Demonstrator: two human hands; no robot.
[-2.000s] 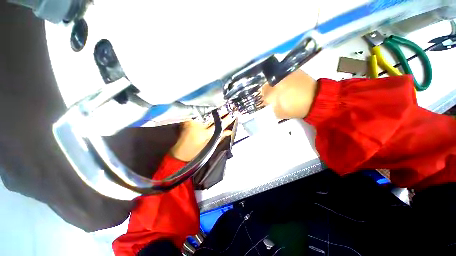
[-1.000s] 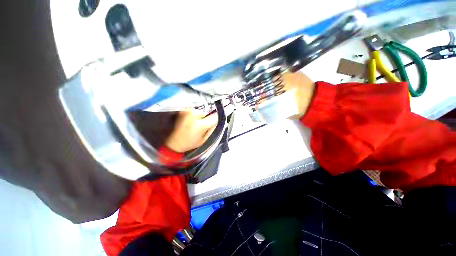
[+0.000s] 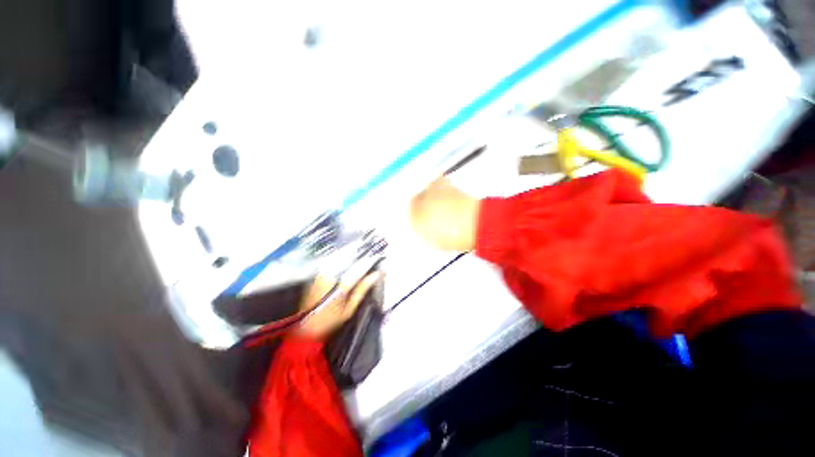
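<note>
The white sewing machine head (image 3: pixel 375 80) with a blue stripe slants across the view, blurred. My left hand (image 3: pixel 335 308) lies on the dark brown cloth (image 3: pixel 359 344) just below the shiny needle area (image 3: pixel 344 241); its fingers are spread, and a grip on the cloth cannot be made out. My right hand (image 3: pixel 444 216) is on the white table to the right of the needle area, partly washed out by glare; its fingertips are unclear. More brown cloth (image 3: pixel 107 330) hangs at the left, behind the machine head.
Shears with a yellow handle loop and a green one (image 3: pixel 657 147) lie on the table beyond my right sleeve. A small tan card (image 3: pixel 539 164) lies beside them. Black nippers (image 3: pixel 706 78) lie farther right. The marked table edge (image 3: pixel 465 370) runs near my lap.
The view has shifted and tilted, showing more of the machine head. My right hand has moved away from the needle area. The chrome bar no longer covers my left hand as widely.
</note>
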